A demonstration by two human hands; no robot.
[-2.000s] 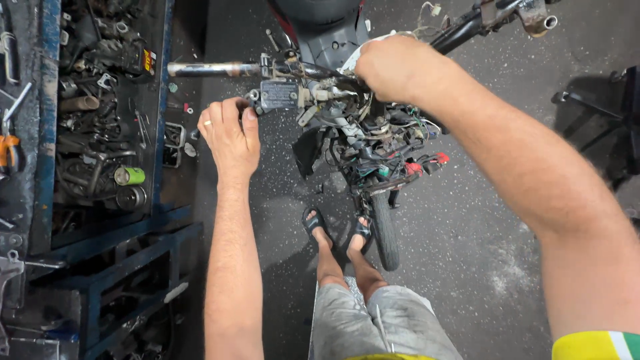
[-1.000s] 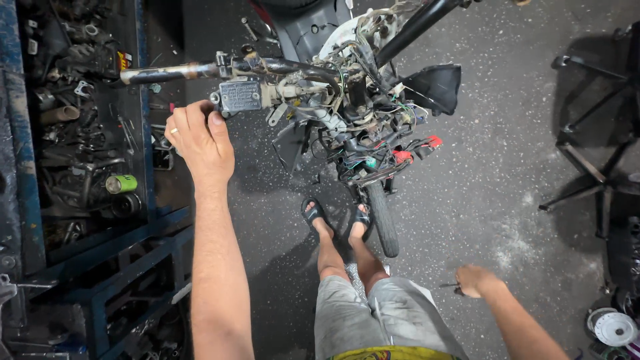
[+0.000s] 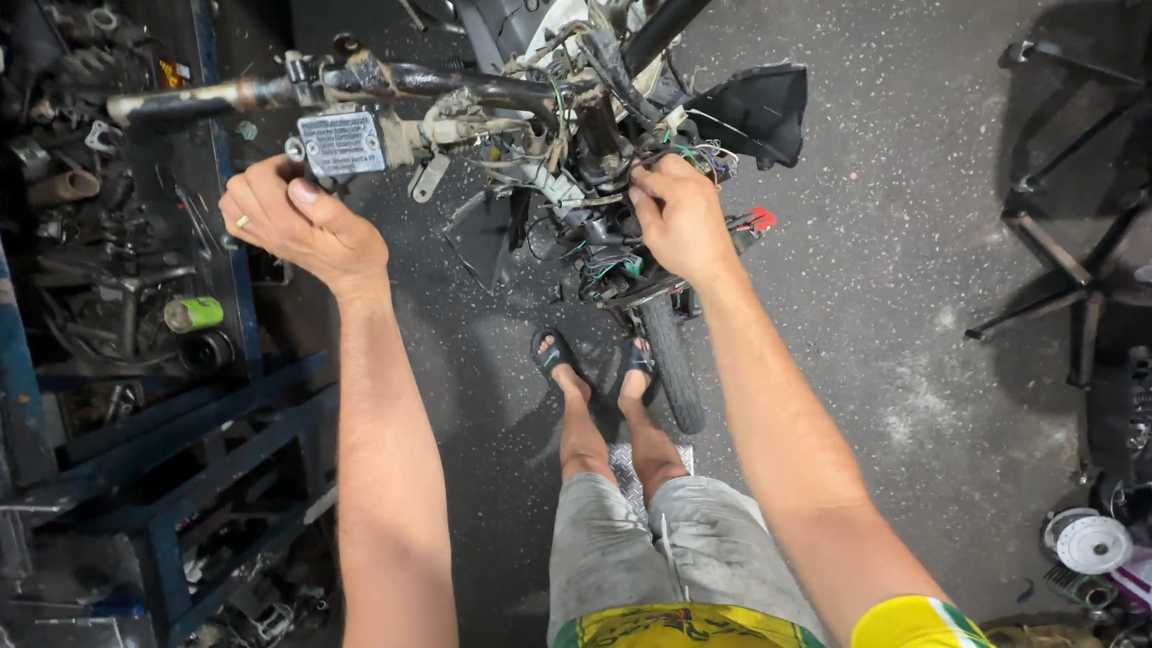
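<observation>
A stripped motorcycle front end stands before me, with its rusty handlebar [image 3: 405, 79] reaching left and its front tyre [image 3: 670, 364] below. My left hand [image 3: 301, 211] is at the lower left corner of the brake master cylinder [image 3: 342, 144], its fingers curled at the edge; whether they grip it I cannot tell. My right hand [image 3: 677, 211] is among the wires [image 3: 706, 160] beside the steering head [image 3: 601, 135], fingertips pinched together; what lies between them is hidden. A red connector [image 3: 761, 219] sits right of that hand. A black plastic panel [image 3: 756, 112] sticks out at the right.
At the left stands a blue metal shelf [image 3: 243, 297] loaded with used parts and a green can [image 3: 193, 314]. A black chair base [image 3: 1089, 279] is on the right, with a white round part [image 3: 1093, 544] and other parts below it. My sandalled feet are near the tyre.
My right hand was at the upper wiring, then low at the right away from the motorcycle, and is now back among the wires. My left hand has stayed by the master cylinder.
</observation>
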